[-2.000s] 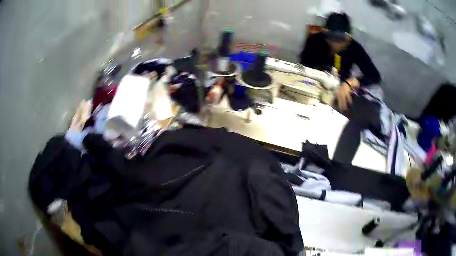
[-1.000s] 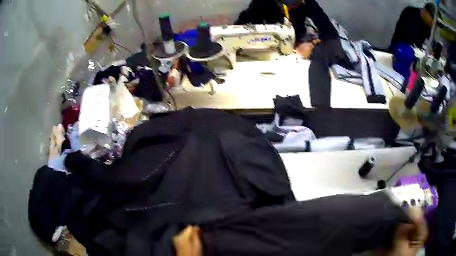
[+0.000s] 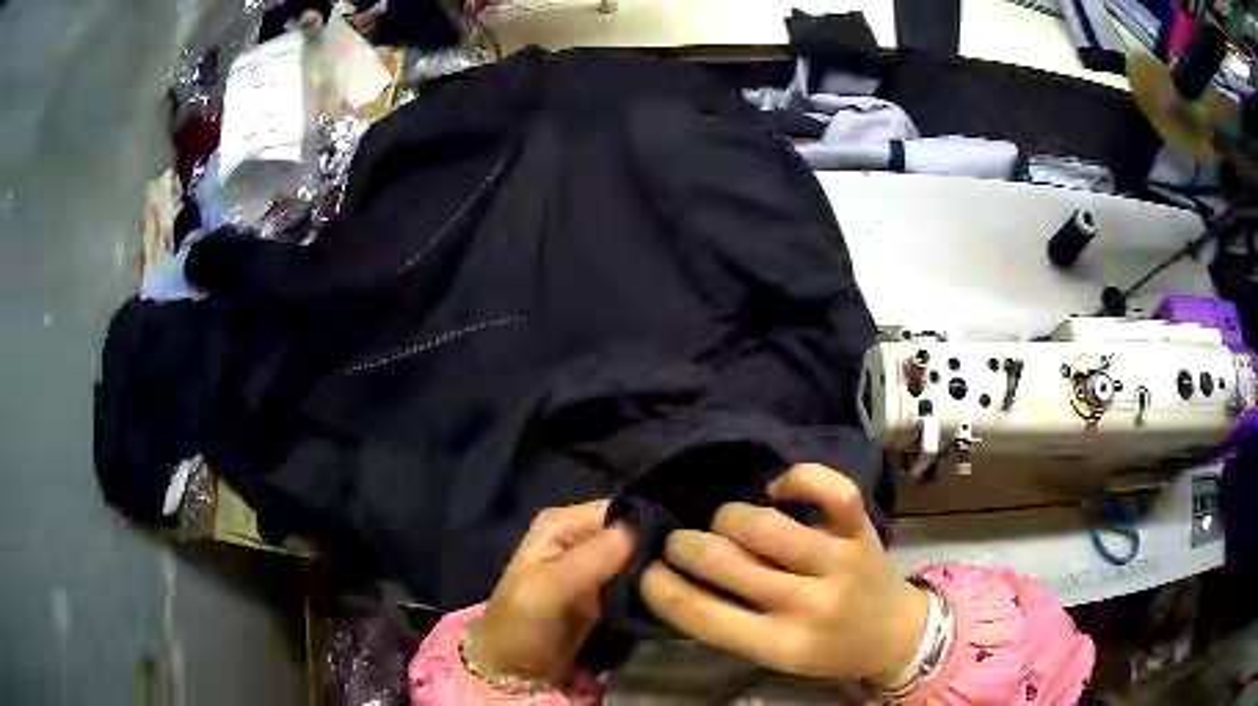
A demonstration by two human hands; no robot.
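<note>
A large black garment (image 3: 593, 235) lies heaped left of the sewing machine, with two light stitched lines showing on it. My left hand (image 3: 559, 593) pinches a small thick dark piece (image 3: 642, 545), like a rib cuff or collar part, at the bottom centre. My right hand (image 3: 786, 572) grips the same dark piece from the right, fingers curled over it. A dark opening in the cloth shows just above my fingers. Where this piece joins the heap cannot be told. Pink oversleeves cover both forearms.
A cream sewing machine head (image 3: 1049, 414) with a purple end (image 3: 1214, 324) stands at right. A small black thread cone (image 3: 1072, 237) and a blue loop (image 3: 1115, 535) are near it. Grey-and-black pieces (image 3: 952, 155) lie behind. Clear plastic bags and a white packet (image 3: 262, 117) are at upper left.
The view has tilted down, bringing the machine head into view. The long dark piece stretched between my hands a second ago is no longer spread; my hands are now close together on dark fabric.
</note>
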